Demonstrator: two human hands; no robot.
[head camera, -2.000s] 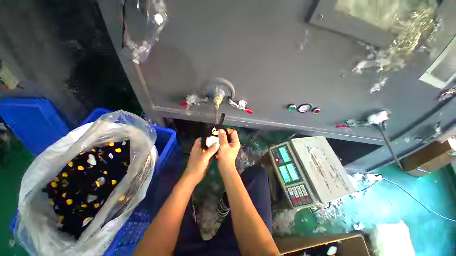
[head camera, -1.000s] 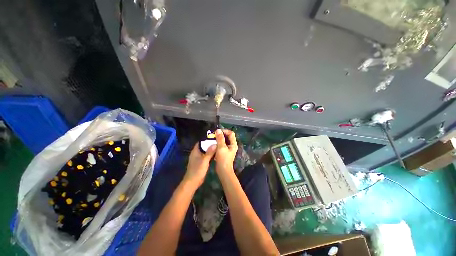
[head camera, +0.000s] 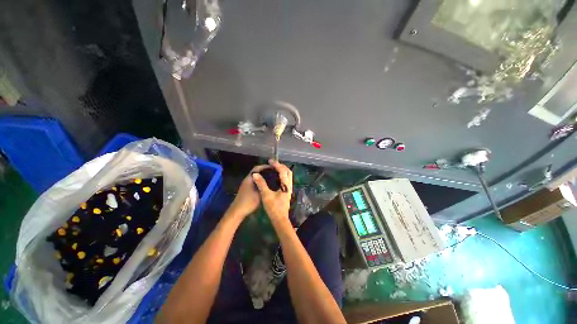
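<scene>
A black plush penguin is held between both hands at the tip of the filling nozzle. Only its black side shows, and it looks rounded. My left hand wraps around its left side. My right hand grips its right side, with fingers up by the nozzle tip. The nozzle's lower end is hidden by the fingers and the plush, so I cannot tell how far it goes in.
A clear bag of penguin skins stands in a blue crate at left. The digital scale is right of my knees. A carton is at lower right. The grey stuffing machine with red-handled valves stands ahead.
The penguin has turned, so its white belly and yellow parts no longer show, only black. Both hands have shifted their hold around it near the nozzle. The view has moved slightly.
</scene>
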